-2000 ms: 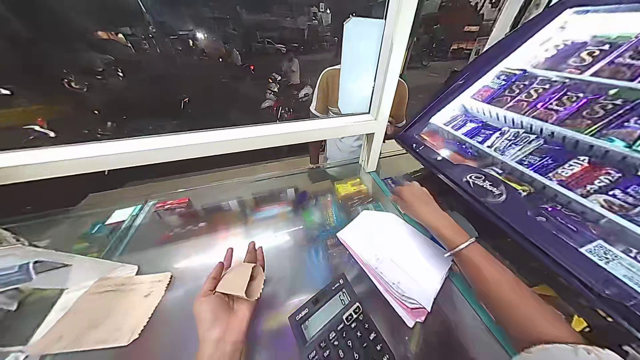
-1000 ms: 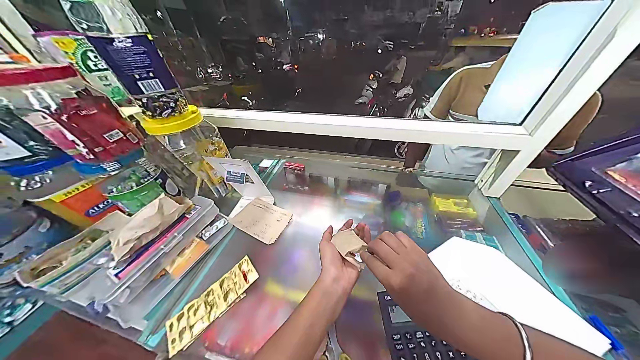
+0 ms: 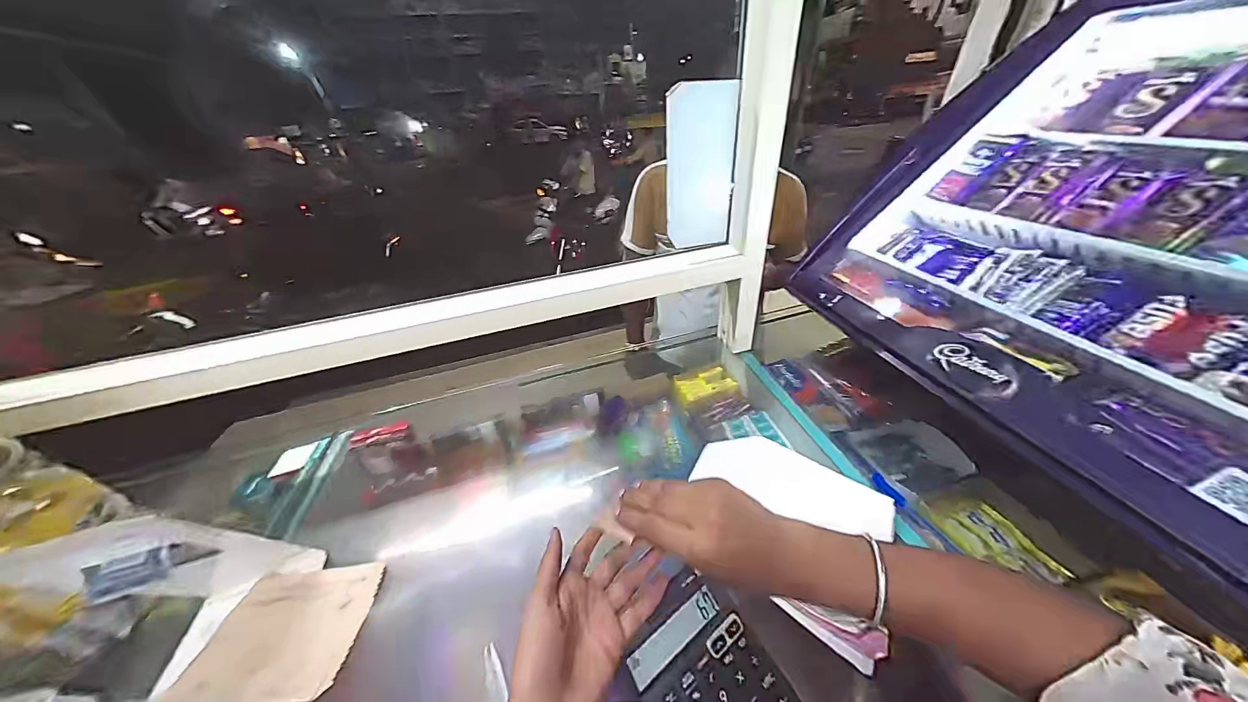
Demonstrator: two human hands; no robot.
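Note:
My left hand (image 3: 585, 609) is palm up over the glass counter, its fingers spread and nothing seen in it. Just above its fingertips, my right hand (image 3: 692, 526), with a bangle at the wrist, pinches a small piece of brown paper (image 3: 614, 526), mostly hidden and blurred. A desk calculator (image 3: 717, 643) lies below the right hand. White paper sheets (image 3: 780, 478) with pink ones under them lie partly beneath the right wrist. At the lower left a brown paper bag (image 3: 283, 634) rests on the counter.
A lit Cadbury chocolate display (image 3: 975, 370) stands at the right. Packets show under the glass counter (image 3: 419, 585). A white window frame (image 3: 390, 322) runs across the front, with a person (image 3: 648, 210) outside it. Plastic bags (image 3: 107, 575) are at the left.
One second ago my hands were together at the small brown paper; now the left palm is bare and the right hand holds the paper. The view has swung right.

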